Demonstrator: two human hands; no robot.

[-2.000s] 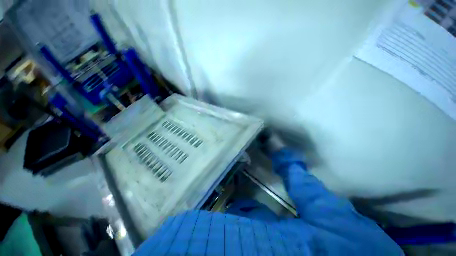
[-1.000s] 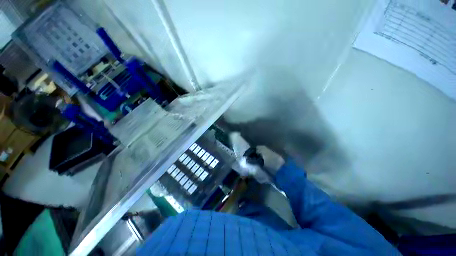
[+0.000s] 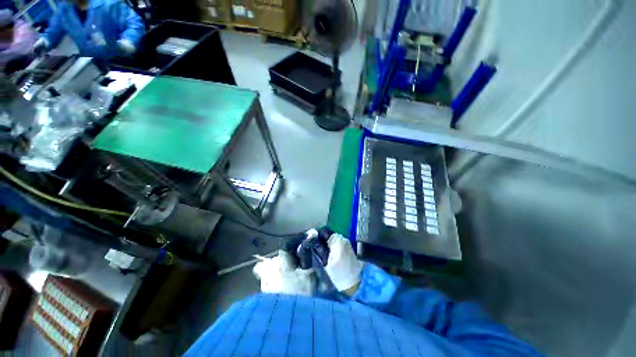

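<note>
My left hand (image 3: 286,271) and my right hand (image 3: 342,262), in white gloves with dark fingertips, are together in front of my body at lower centre. Their fingers are bent and meet; whether they hold something small is unclear. Right of them, a dark plate (image 3: 379,201) lies on the printing bed, with three rows of small pale pieces (image 3: 409,196) on it. The screen frame (image 3: 519,146) is raised, its silver edge crossing beyond the plate. Blue posts (image 3: 474,89) stand at the bed's far end.
A green-topped table (image 3: 178,118) stands ahead left, with a fan (image 3: 333,66) and black crate (image 3: 302,78) on the floor beyond. A person in blue (image 3: 94,28) works at far left. A red-brown tray (image 3: 64,315) with pale pieces is at lower left. A pale wall is right.
The view has swung left. My right hand has left the raised frame's side and is now together with my left hand. The screen has gone from lowered to raised, exposing the plate.
</note>
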